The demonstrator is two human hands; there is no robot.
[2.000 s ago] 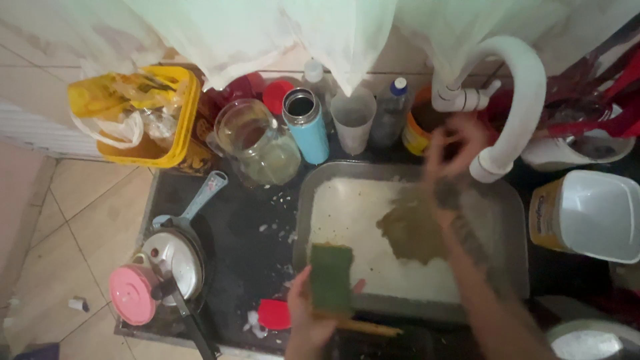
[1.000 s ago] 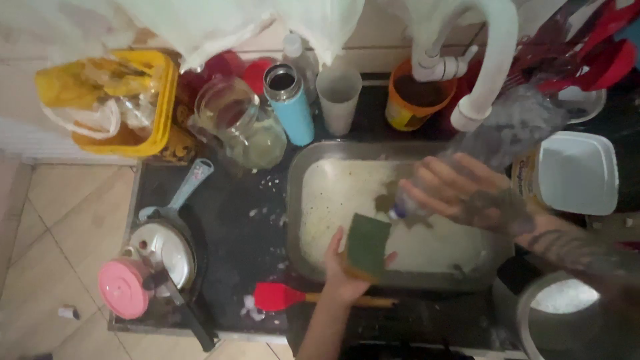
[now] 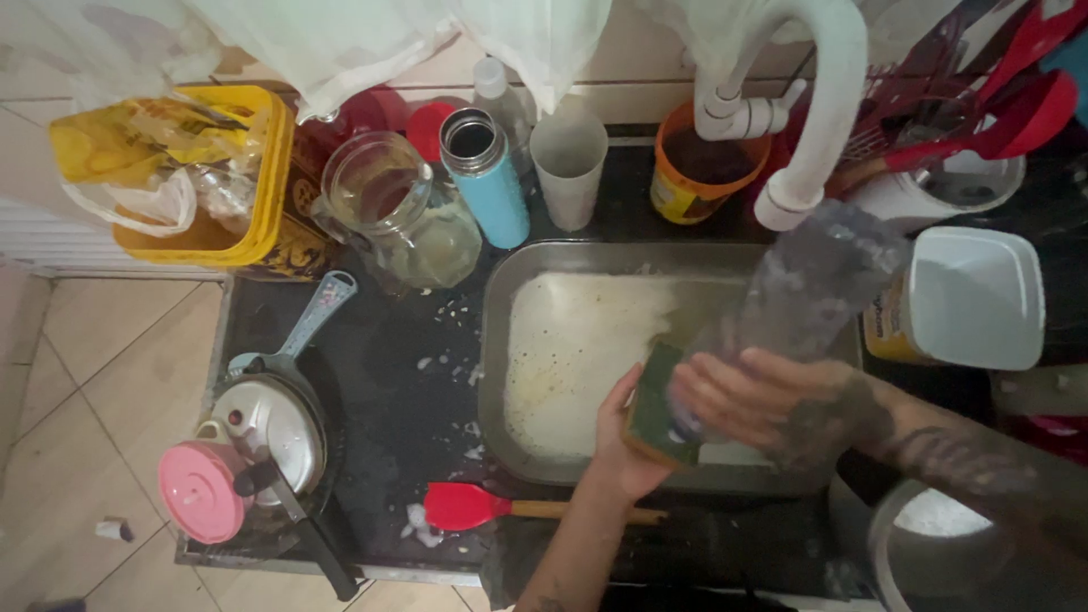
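My left hand (image 3: 629, 450) holds a scouring sponge (image 3: 659, 404), green side up, over the near part of a metal pan (image 3: 500, 340) of whitish, foamy liquid. My right hand (image 3: 773, 399) grips a clear plastic bottle (image 3: 820, 272), tilted with its neck down against the sponge. The bottle is blurred. A red spatula (image 3: 467, 507) with a wooden handle lies on the black counter, just nearer to me than the pan. The white faucet (image 3: 837, 93) arches above the pan's far right corner.
Along the back stand a yellow tub (image 3: 276, 178), a glass pitcher (image 3: 425, 238), a blue flask (image 3: 493, 195), a plastic cup (image 3: 569, 170) and an orange pot (image 3: 705, 170). Stacked pans with a pink-lidded container (image 3: 200, 491) are left. A white-lidded tub (image 3: 977, 297) and metal pot (image 3: 901, 544) stand right.
My right hand has come back from the rear of the counter with the bottle, which is now tipped onto the sponge. My left hand still holds the sponge.
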